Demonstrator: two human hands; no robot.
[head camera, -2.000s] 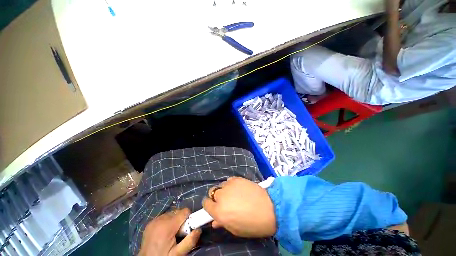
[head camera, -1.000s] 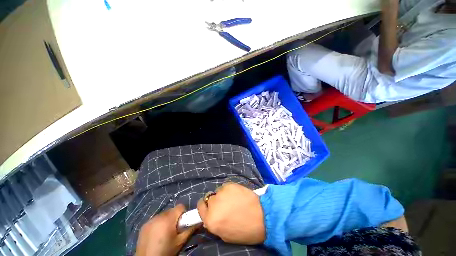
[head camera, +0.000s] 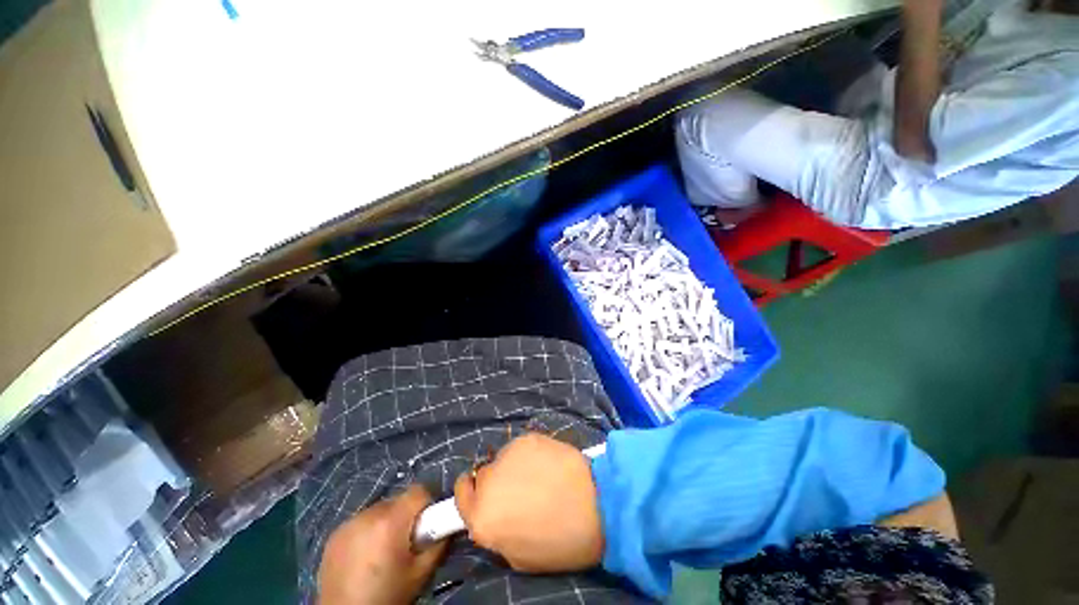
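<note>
A white handle body (head camera: 438, 521) lies across my checked-cloth lap, held between both hands. My right hand (head camera: 532, 502), in a blue sleeve, is closed around its middle, and its narrow tip shows past the wrist. My left hand (head camera: 381, 551) is closed at the other end and covers it. Whether an insert is inside that end is hidden. A blue bin (head camera: 754, 364) full of short white pieces stands beside my lap, ahead of my right forearm.
Blue-handled nippers (head camera: 529, 65) lie on the white bench (head camera: 308, 118). A dark slim tool (head camera: 115, 150) lies on cardboard (head camera: 59, 213). Clear trays (head camera: 71, 496) with handles are at lower left. A person (head camera: 816, 154) sits on a red stool (head camera: 790, 251) at right.
Both hands have shifted slightly left with the handle. The left fingers, earlier spread at the handle's end, have closed around it. The view has moved slightly.
</note>
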